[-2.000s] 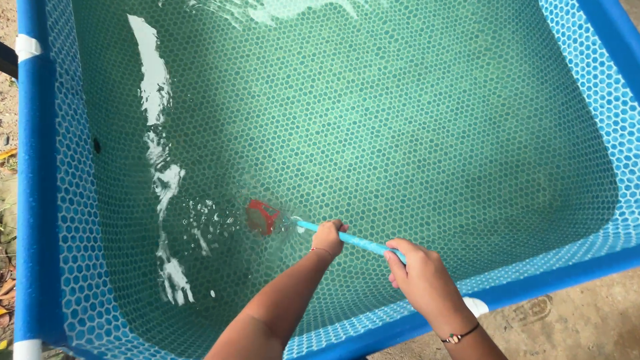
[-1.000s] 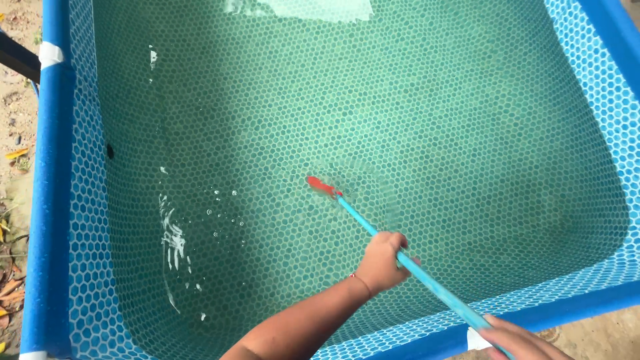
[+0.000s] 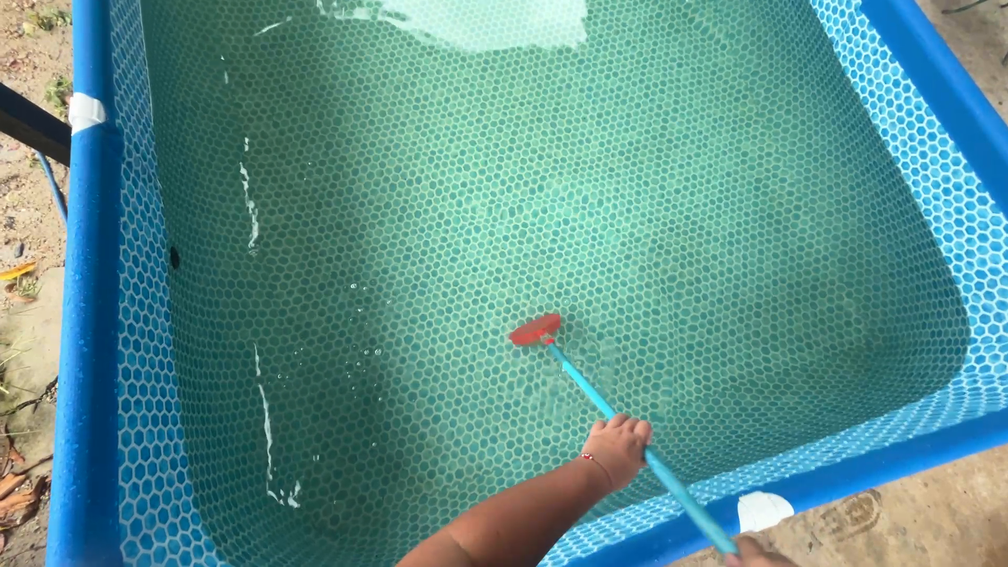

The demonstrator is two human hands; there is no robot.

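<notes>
A light-blue pole point(image 3: 683, 494) runs from the lower right edge up into the pool water, with a red brush-like head point(image 3: 535, 329) at its far end. The head lies in the water and its exact kind cannot be told. My left hand point(image 3: 620, 450), a thin bracelet at its wrist, is closed around the middle of the pole above the water. At the bottom edge my right hand point(image 3: 757, 554) grips the pole's near end; most of that hand is cut off by the frame.
The frame pool has a blue padded rim point(image 3: 93, 315) and a hexagon-patterned liner point(image 3: 925, 181). White fittings point(image 3: 764, 510) wrap the rim. A dark beam point(image 3: 35, 122) reaches the left rim. Dry leaves point(image 3: 17, 500) lie on the ground outside.
The red head, left of my hands two seconds ago, has moved right through the water. My right hand has moved down the pole, farther from my left hand. Splashes at the left have lessened.
</notes>
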